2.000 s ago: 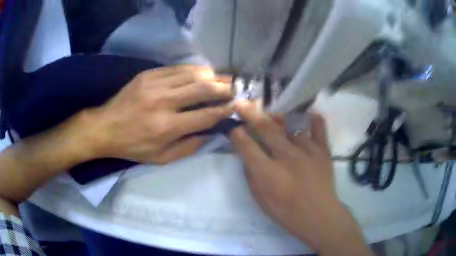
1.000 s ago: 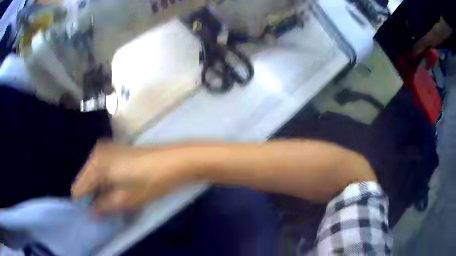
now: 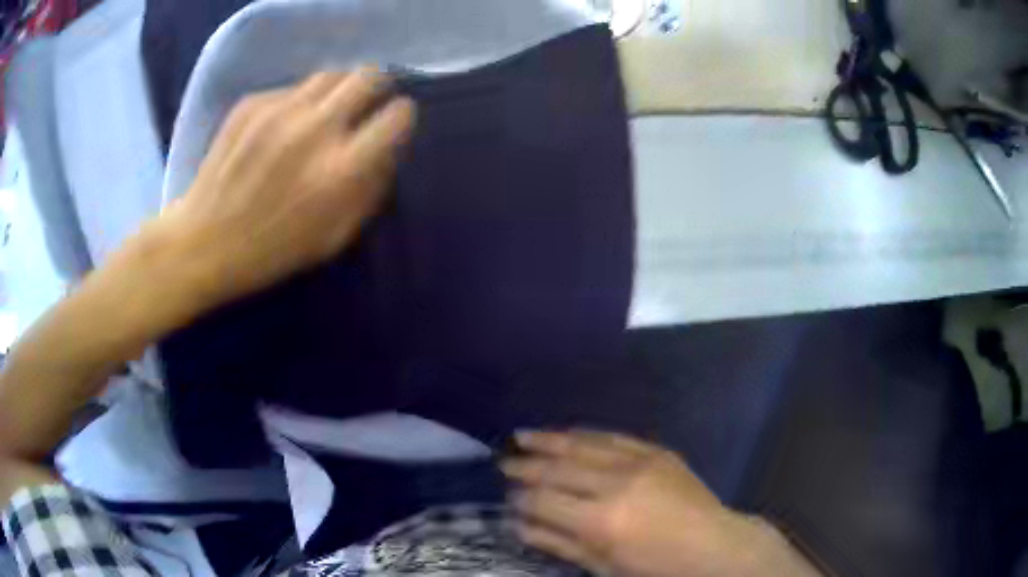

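A large navy fabric panel (image 3: 519, 203) lies over the table's front edge and down onto the lap. A pale bluish-white panel (image 3: 451, 32) lies along its far edge and left side. My left hand (image 3: 299, 169) rests palm down on the navy panel's upper left part, fingers bent near its far edge; whether they pinch cloth is unclear. My right hand (image 3: 614, 502), slightly blurred, pinches the navy panel's near edge over the lap. A strip of white underside (image 3: 383, 436) shows left of its fingertips.
Black-handled scissors (image 3: 874, 113) lie on the machine bed and table at right, beside a thin metal pointed tool (image 3: 986, 169). The white tabletop (image 3: 789, 225) has a straight front edge. Part of a shiny needle plate (image 3: 663, 16) shows at the top. More pale cloth (image 3: 107, 147) lies at left.
The view has swung back left. The navy panel now lies spread across the table edge and lap. My left hand is back in view on it; my right hand is at its near edge.
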